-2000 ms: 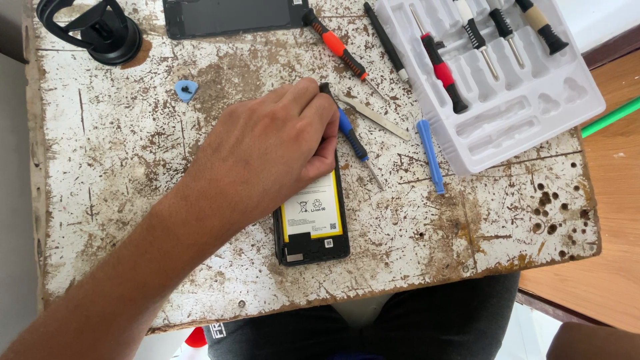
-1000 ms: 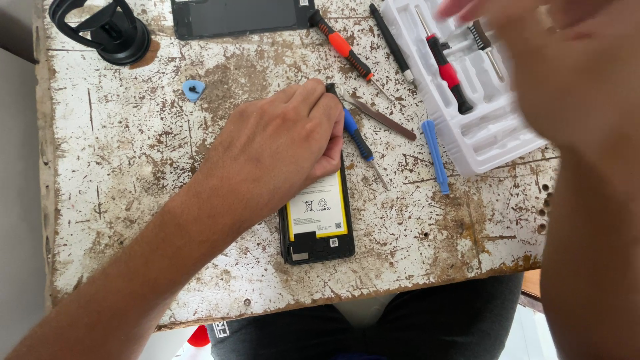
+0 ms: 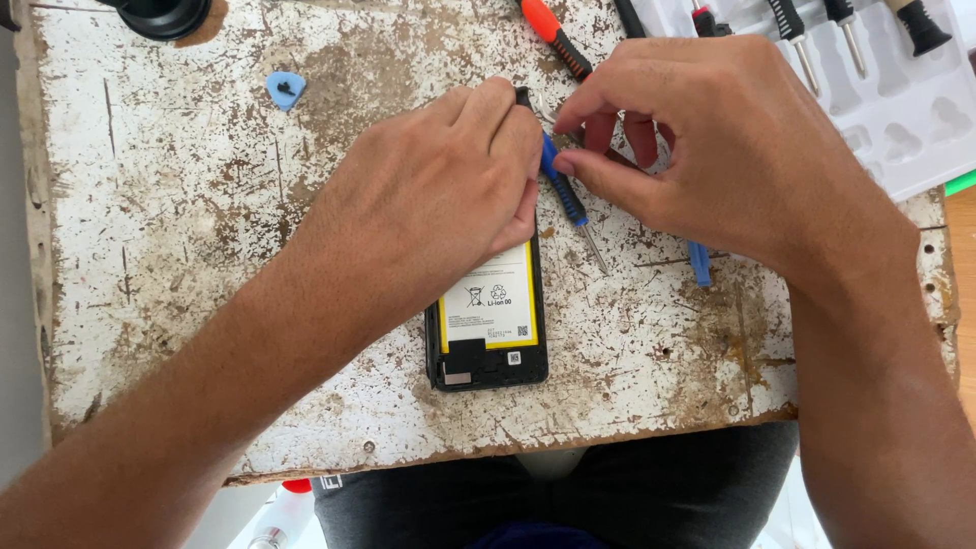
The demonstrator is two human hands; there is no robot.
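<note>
An opened phone [image 3: 526, 368] with a yellow-edged battery [image 3: 492, 313] lies on the worn table. My left hand [image 3: 450, 168] covers its upper part, fingers bent; what the fingertips touch is hidden. Just right of the phone lies a screwdriver with a blue and black handle [image 3: 560, 183]. My right hand [image 3: 686, 137] is above it, thumb and forefinger apart near the handle. Metal tweezers [image 3: 546, 109] lie partly hidden behind the right fingers, and whether those fingers touch them is unclear.
A blue pick [image 3: 285, 90] with small dark pieces lies at upper left, below a black suction cup [image 3: 166, 15]. An orange and black screwdriver [image 3: 555, 34] and a blue pry tool [image 3: 698, 264] flank my right hand. A white plastic tray [image 3: 900, 114] holds several screwdrivers at upper right.
My right hand, a blur over the tray one second ago, has come left and down beside my left hand. My left hand remains over the phone. The view has moved closer.
</note>
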